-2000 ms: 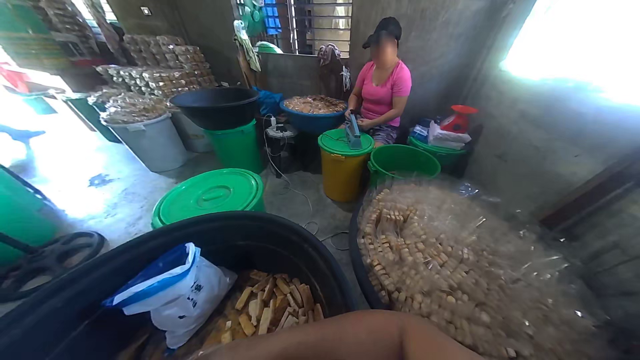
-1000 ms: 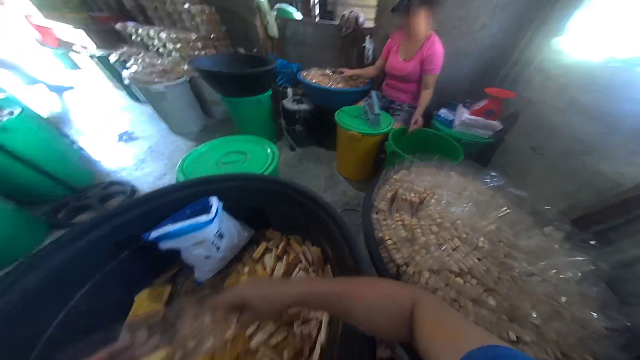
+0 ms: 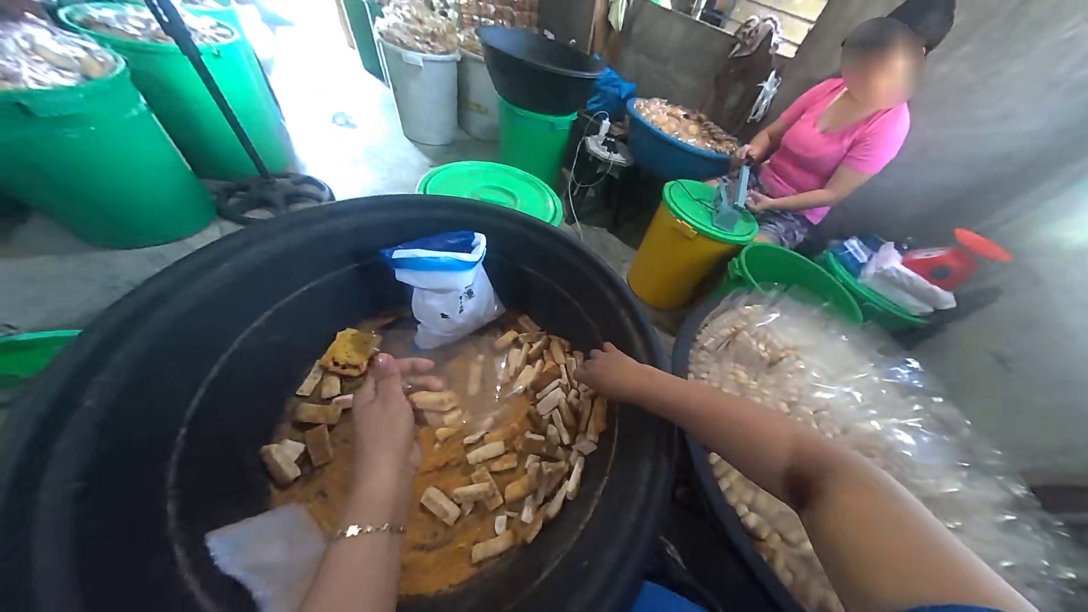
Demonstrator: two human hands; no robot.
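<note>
Both my hands are inside a large black tub (image 3: 212,280) holding short toasted bread-like sticks (image 3: 552,399) and orange-brown crumbs (image 3: 442,561). My left hand (image 3: 395,391) has its fingers apart beside a clear plastic bag (image 3: 476,370) with a few sticks in it; whether it grips the bag is unclear. A yellow block (image 3: 349,352) lies just past its fingertips. My right hand (image 3: 610,371) reaches the sticks by the tub's right wall, its fingertips partly hidden. Farther back in the tub stands a white and blue plastic bag (image 3: 450,293). A translucent sheet (image 3: 268,557) lies at lower left.
At right, a dark tub holds many clear packs of sticks (image 3: 816,416). Beyond are a green lid (image 3: 491,191), a yellow bin (image 3: 667,259) and a green bin (image 3: 799,280). A seated person (image 3: 837,161) handles a grey tool. Green bins (image 3: 102,161) stand at left.
The view has swung left and down. My right arm no longer reaches across the tub; that hand is now by its right side. My left hand and the clear bag now show plainly.
</note>
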